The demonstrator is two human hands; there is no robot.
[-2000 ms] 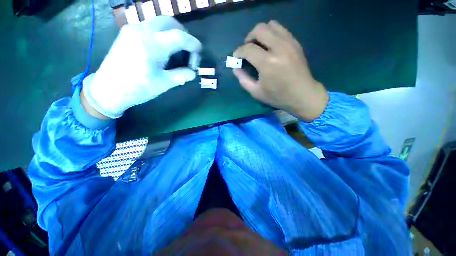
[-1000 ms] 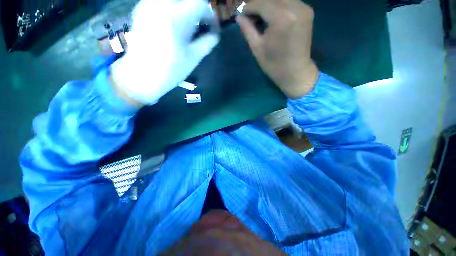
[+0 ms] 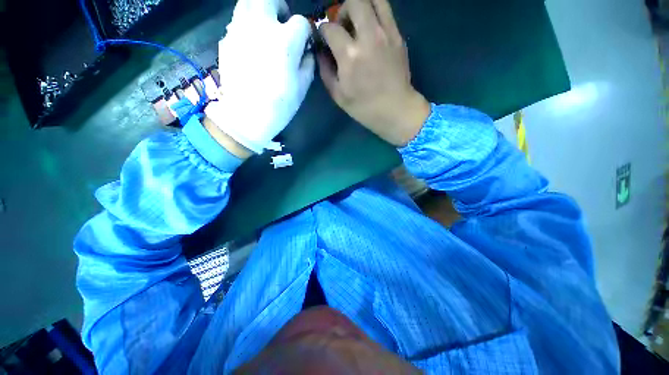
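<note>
The assembly fixture (image 3: 163, 111) lies slantwise at the top, with white-silver plates in the slots of its left end; my hands and forearm hide most of it. My gloved left hand (image 3: 262, 77) is over the fixture, fingers bent, and whatever is in its fingertips is hidden. My bare right hand (image 3: 370, 69) has its thumb and finger closed on a small silver-white heatsink plate (image 3: 321, 23) at the fixture's right end. A loose plate (image 3: 282, 160) lies on the mat below my left wrist, with another partly hidden just above it.
Black bins (image 3: 29, 69) with glittering small metal parts stand at the upper left. A blue cord (image 3: 147, 42) runs from the top left to my left wrist strap. The green mat's front edge (image 3: 293, 213) is above my lap. Pale floor (image 3: 587, 95) shows on the right.
Both hands have moved up from the loose plates to the fixture, my right hand carrying a plate. The view has shifted, so the bins and cord now show more at upper left.
</note>
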